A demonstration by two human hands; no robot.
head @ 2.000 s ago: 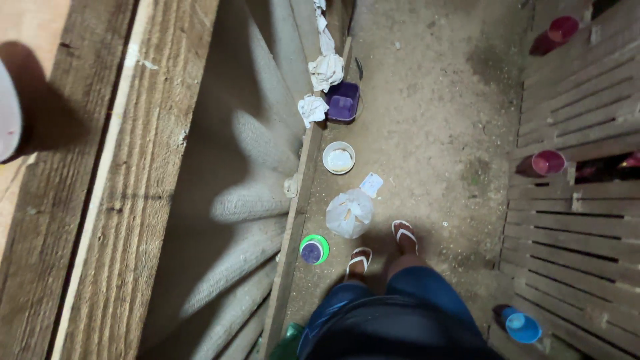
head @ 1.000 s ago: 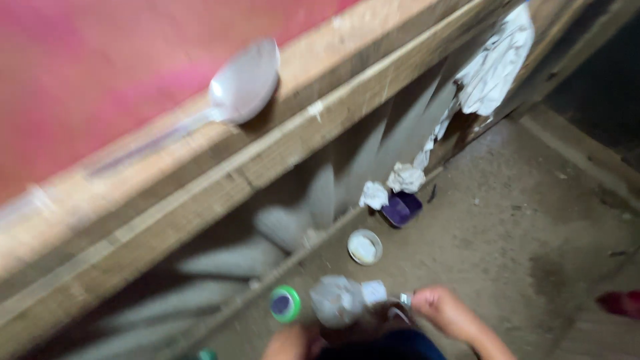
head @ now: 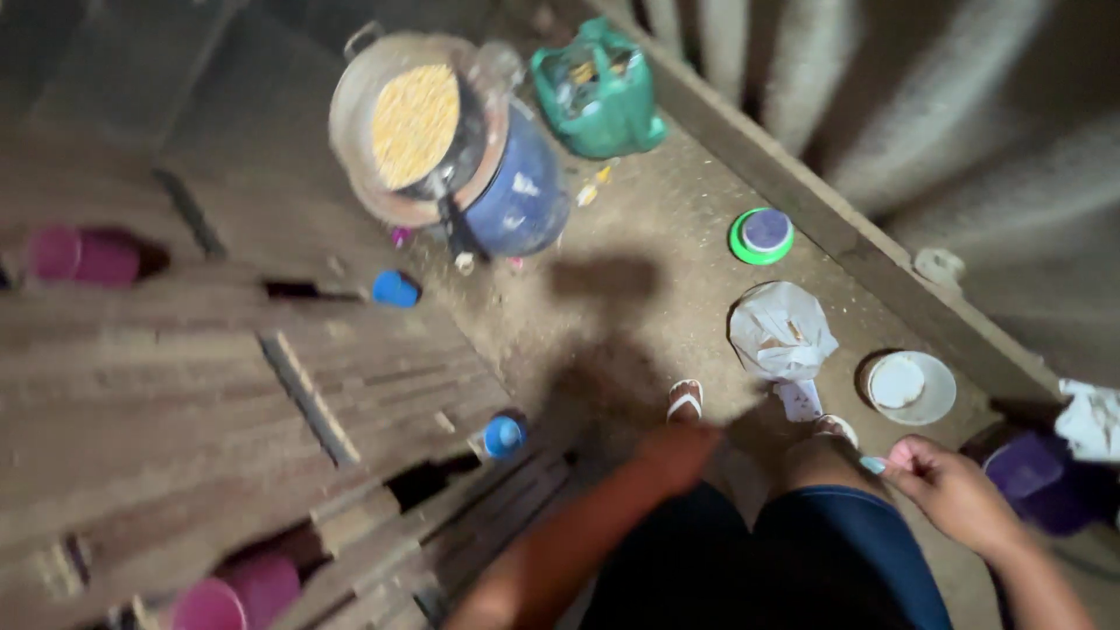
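Note:
My right hand is closed on a small light-blue item, too blurred to name, above my right thigh. My left hand is a blur in front of my sandalled foot, and its fingers do not show clearly. Past my feet a white plastic bag rests on the floor, with a small pale packet beside it. A white tub with a white round thing inside stands to the bag's right. Farther off is a green and purple container.
A large pan holding a smaller pan of yellow grain-like food sits on a blue drum. Near it is a green plastic bag. Blue cups and pink cups hang along the plank wall. A purple container is at right.
The view has swung strongly, bringing the drum and pans into sight. The spoon and wooden ledge seen one second ago are out of view. The small light item remains in my right hand.

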